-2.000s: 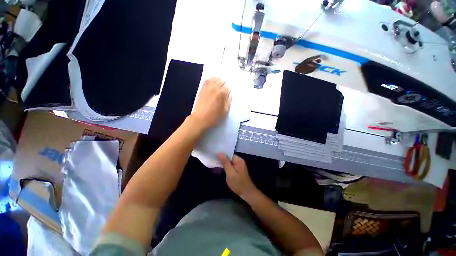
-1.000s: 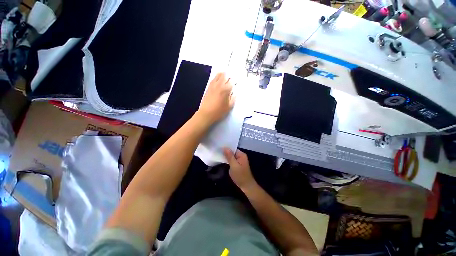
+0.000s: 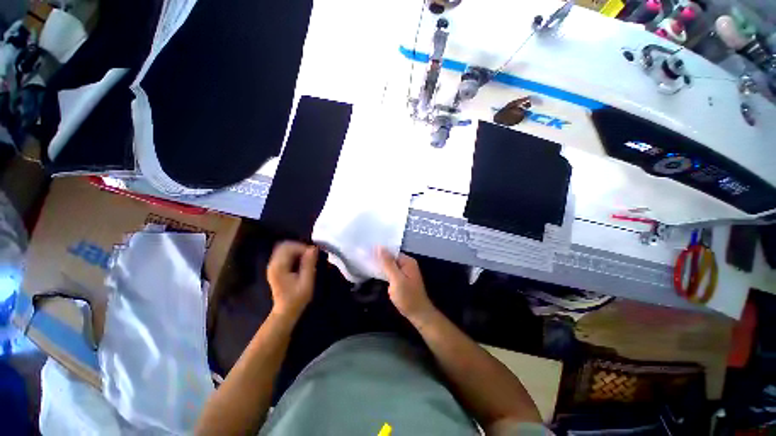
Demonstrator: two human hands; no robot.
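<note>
A garment panel lies on the machine bed in front of the needle, its white reverse (image 3: pixel 362 223) up and a black strip (image 3: pixel 310 157) showing along its left side. Its near edge hangs over the bed's front edge. My left hand (image 3: pixel 292 274) is at the panel's lower left edge, fingers curled; whether it grips the edge is unclear. My right hand (image 3: pixel 403 281) holds the lower right edge, thumb on top. The presser foot and needle area (image 3: pixel 436 123) is beyond the panel. A stack of small black cut pieces (image 3: pixel 517 183) lies right of the panel.
Black garment panels (image 3: pixel 225 94) are stacked at left. Silvery cloth (image 3: pixel 155 324) lies on a brown carton (image 3: pixel 64 223) below left. Snips (image 3: pixel 695 271) with red and orange handles lie at the bed's right end. The control panel (image 3: pixel 672 162) is on the machine head at right.
My left hand has moved off the panel's middle, down and left to its near edge. That near edge now curls up slightly. My right hand stays at the lower right edge.
</note>
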